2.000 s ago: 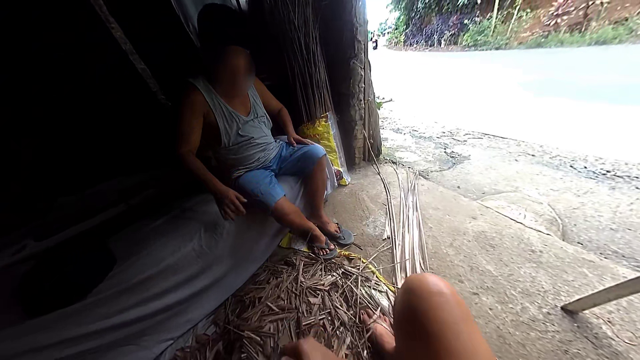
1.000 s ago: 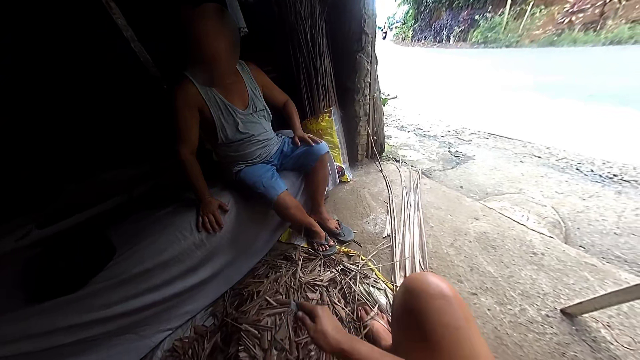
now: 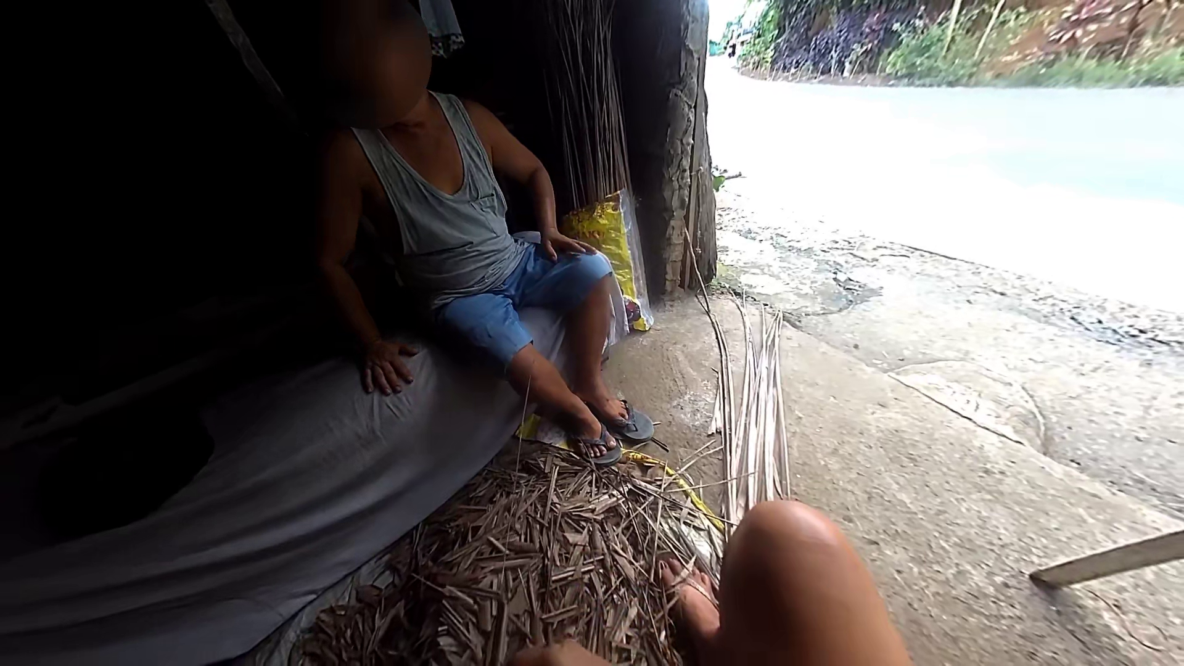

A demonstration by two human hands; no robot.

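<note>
At the bottom edge, part of one of my hands (image 3: pixel 558 653) shows low over a heap of dry leaf scraps (image 3: pixel 518 564); which hand it is and whether it holds anything cannot be told. My other hand is out of the frame. Beside the heap are my bare foot (image 3: pixel 689 597) and bent knee (image 3: pixel 805 573). A bundle of long, thin, pale strips (image 3: pixel 758 407) lies on the concrete beyond the knee.
Another person (image 3: pixel 453 222) in a grey tank top and blue shorts sits on a cloth-covered ledge (image 3: pixel 351 472). Tall thin sticks (image 3: pixel 587 111) stand in a yellow sack (image 3: pixel 606 236) by a rough post (image 3: pixel 684 148). A flat bar (image 3: pixel 1110 558) juts in at right.
One second ago a hand of mine was over the leaf scraps with its fingers in view; it has dropped toward the bottom edge. The seated person's hand moved from the lap onto the ledge earlier.
</note>
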